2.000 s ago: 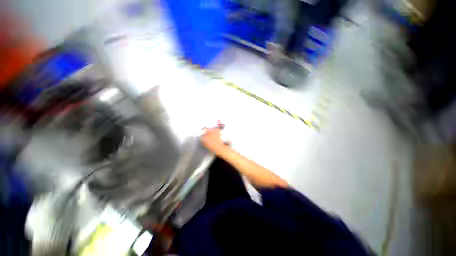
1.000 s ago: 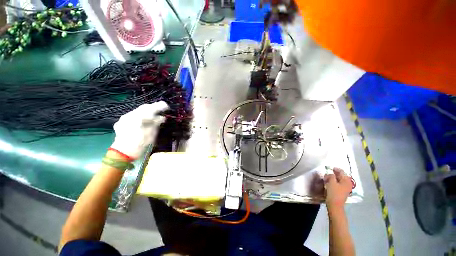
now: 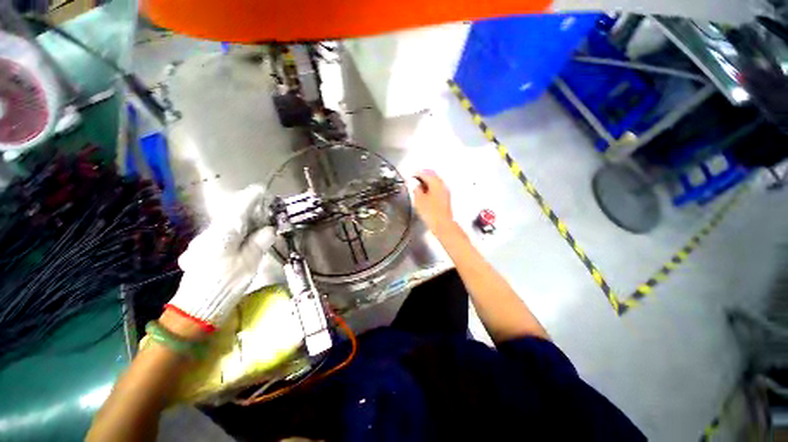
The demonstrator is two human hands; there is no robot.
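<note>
My left hand (image 3: pixel 229 263), in a white knit glove with a red cuff, is at the left edge of the round turntable (image 3: pixel 380 250), beside the silver clamp (image 3: pixel 300 210). Its fingertips are hard to make out, so I cannot tell whether it grips a cable. My bare right hand (image 3: pixel 429 195) is at the turntable's right edge with fingers curled; what is under the fingertips is hidden. The silver slide (image 3: pixel 308 304) runs from the clamp towards me. The turntable carries metal bars and thin loops.
The black cable pile (image 3: pixel 73 250) lies on the green table (image 3: pixel 52 393) at left. A yellow pad (image 3: pixel 259 332) is under my left wrist. A red emergency stop (image 3: pixel 486 219) is right of my right forearm. A dark mechanism (image 3: pixel 298 99) stands behind the disc, under an orange cover (image 3: pixel 346 19).
My left hand has moved from the cable pile to the clamp. My right hand has moved from the front right corner to the turntable's right edge. The view has turned right.
</note>
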